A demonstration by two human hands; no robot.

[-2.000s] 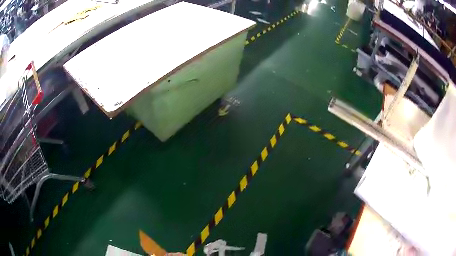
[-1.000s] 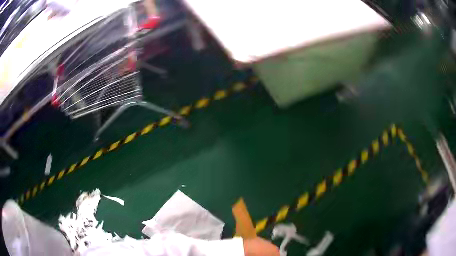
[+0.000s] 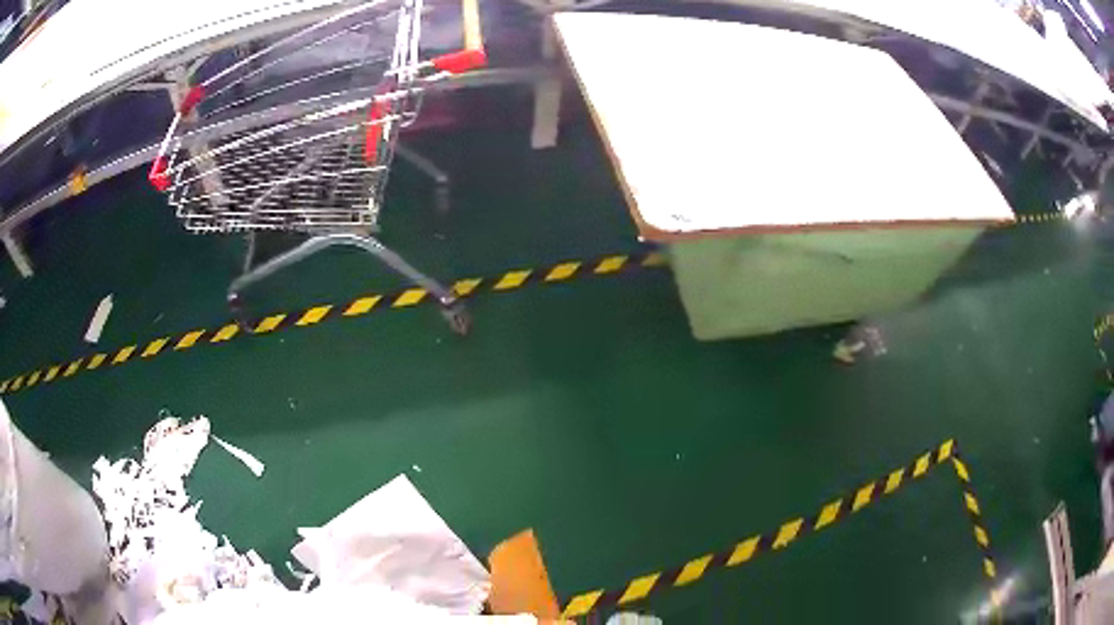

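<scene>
An orange card piece (image 3: 523,574) stands up from the bottom edge of the view, right of a white sheet. Only a thin sliver of my left hand (image 3: 550,620) shows below it at the frame's edge, at the end of a white sleeve. The hand appears closed on the card's lower end; its fingers are cut off. My right hand is out of the picture.
White scraps (image 3: 177,549) and a white sheet (image 3: 397,549) lie at the lower left beside a white tub (image 3: 49,525). A wire cart (image 3: 287,183) and white-topped table (image 3: 782,134) stand ahead. Striped tape (image 3: 745,549) marks the green floor.
The view has swung left: cart and scraps came in, and the table shifted right. The right-hand worktable has mostly left view. My left hand has sunk to the bottom edge.
</scene>
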